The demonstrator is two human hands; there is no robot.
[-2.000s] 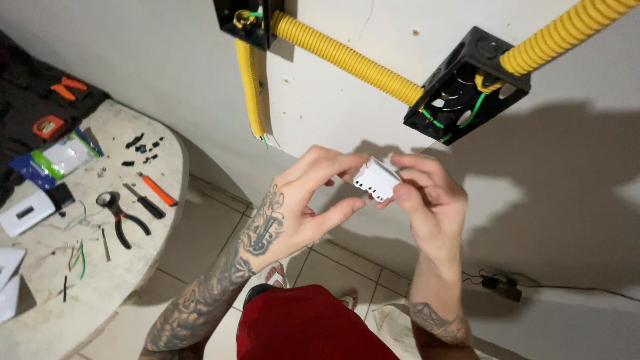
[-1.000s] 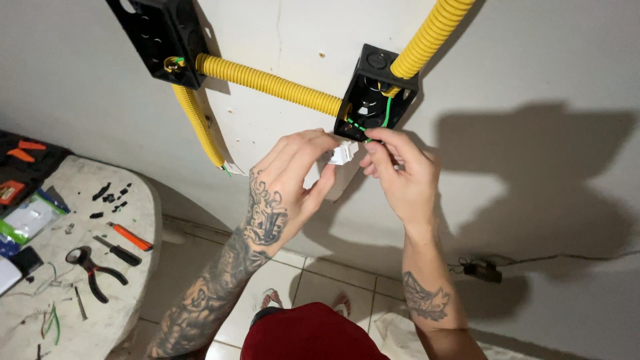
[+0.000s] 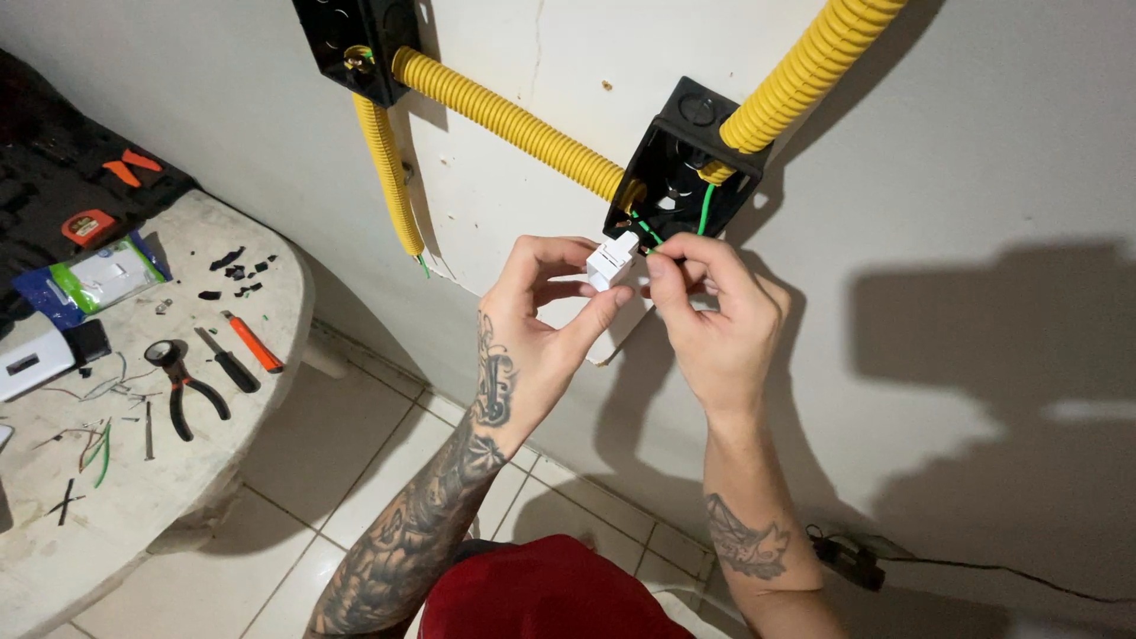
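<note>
Between thumb and fingers, my left hand (image 3: 555, 319) holds a small white plastic electrical module (image 3: 611, 260) just below a black electrical box (image 3: 688, 164). The fingertips of my right hand (image 3: 723, 315) pinch a green wire (image 3: 647, 230) that comes out of this box, close beside the module. A second green wire (image 3: 706, 209) hangs inside the box from a yellow corrugated conduit (image 3: 812, 75). Another yellow conduit (image 3: 515, 120) joins the box to a second black box (image 3: 359, 53) at the upper left. Whether the wire touches the module cannot be told.
On the round table at left (image 3: 200, 479) lie pliers (image 3: 185, 386), a screwdriver (image 3: 226, 359), an orange utility knife (image 3: 252, 342), a tape measure (image 3: 89, 228), a packaged white part (image 3: 108, 275) and wire scraps. A short conduit (image 3: 388, 169) hangs from the left box. A black cable (image 3: 985, 565) runs low at right.
Both hands have come from below the box up to its lower edge. The right hand, earlier on the white module, now pinches a green wire; the left has kept the module.
</note>
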